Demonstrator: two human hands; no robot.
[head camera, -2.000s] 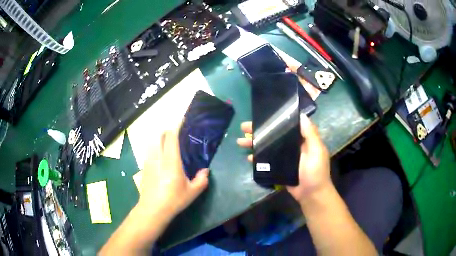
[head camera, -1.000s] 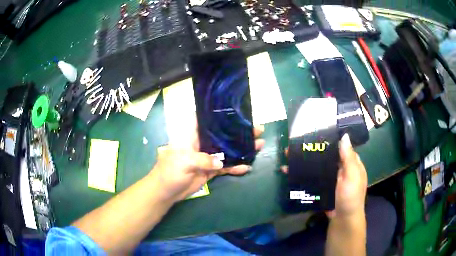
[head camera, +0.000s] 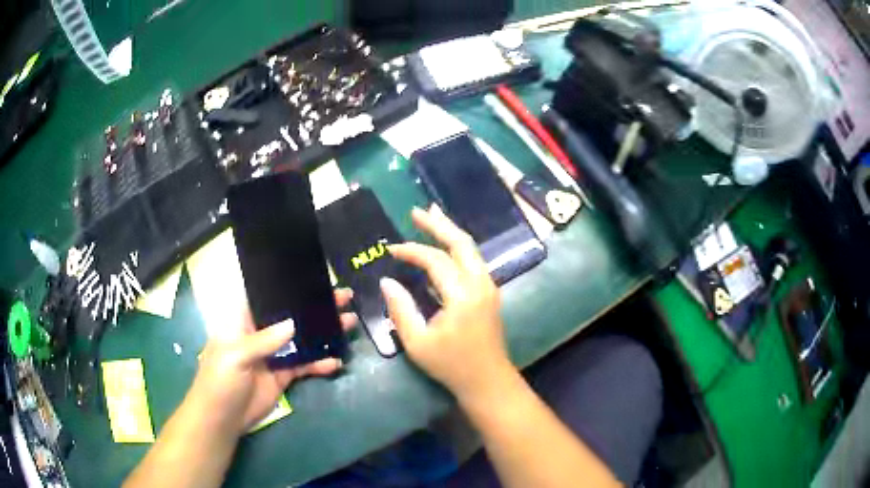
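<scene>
My left hand (head camera: 250, 367) holds a smartphone (head camera: 283, 257) by its lower end, thumb on the front; its screen is dark. A second handset (head camera: 367, 250) with a yellow NUU logo lies on the bench just right of it, partly covered by my right hand. My right hand (head camera: 448, 300) is over this handset's lower right part with fingers spread and bent; whether its fingertips touch the handset is unclear. A third phone (head camera: 472, 195), dark and glossy, lies to the right of my right hand.
A black parts tray (head camera: 315, 91) is behind the phones, with white sticks (head camera: 103, 284) at its left end. A red-handled tool (head camera: 536, 129), a black clamp-like device (head camera: 625, 86) and a fan (head camera: 754, 100) stand right. Yellow-edged paper (head camera: 128, 400) lies left.
The NUU handset has gone from my right hand onto the bench, and that hand has opened. The phone in my left hand has changed from a blue swirl to a dark screen.
</scene>
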